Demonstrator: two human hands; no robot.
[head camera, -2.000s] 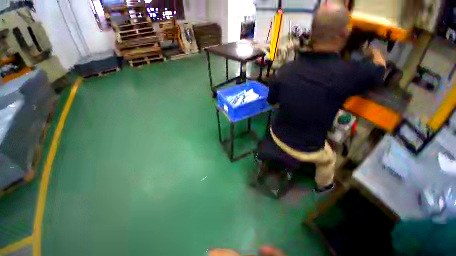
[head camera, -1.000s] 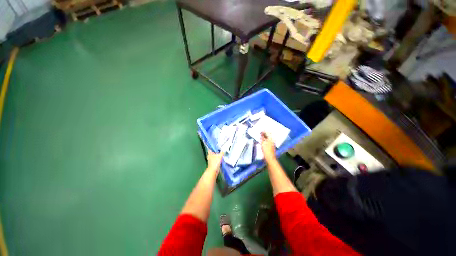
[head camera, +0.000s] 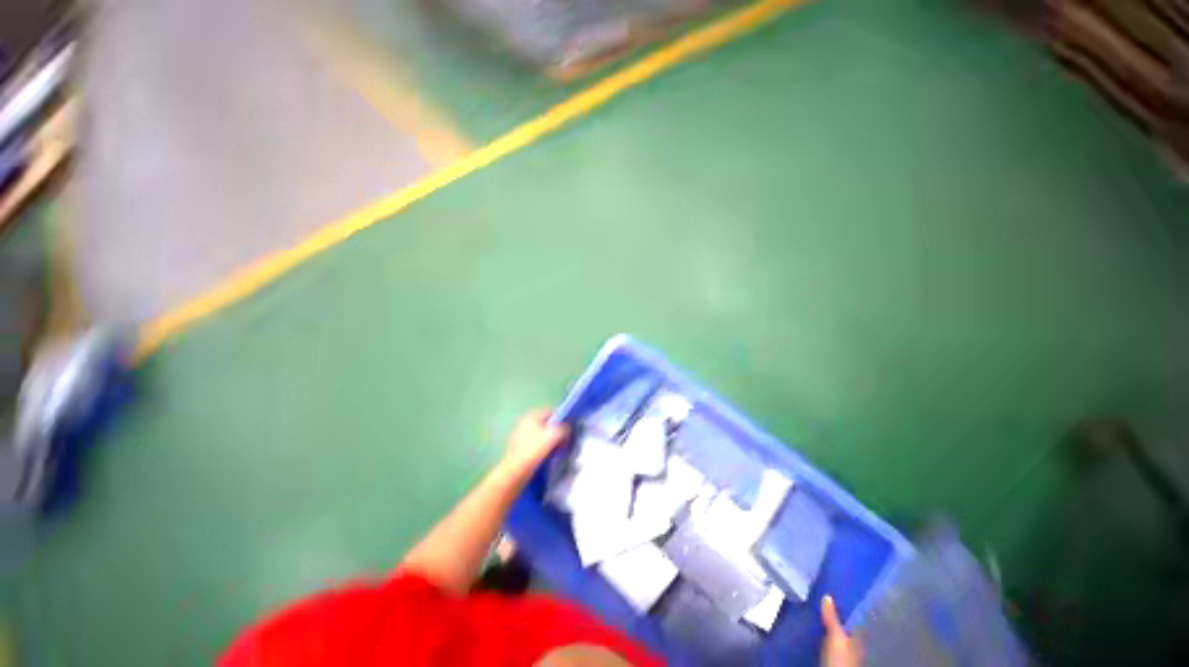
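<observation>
A blue crate (head camera: 737, 420) is held in front of me, low in the view, with its long side slanting down to the right. Silver-white sheet-metal brackets (head camera: 711, 549) lie loosely inside it. My left hand (head camera: 532, 440) grips the crate's left end at the rim. My right hand (head camera: 838, 641) is at the crate's right end, cut off by the lower edge, with only fingers showing at the rim. The picture is blurred.
Green floor (head camera: 835, 274) lies ahead of the crate. A yellow line (head camera: 391, 202) crosses it, with a grey floor area beyond. A blurred blue and silvery object (head camera: 72, 404) is at the left edge. Blurred wooden pallets (head camera: 1132, 72) are at the upper right.
The crate has left its stand and is now in my hands. My right hand has moved from the brackets to the crate's right end. The view has swung away from the machine and seated person.
</observation>
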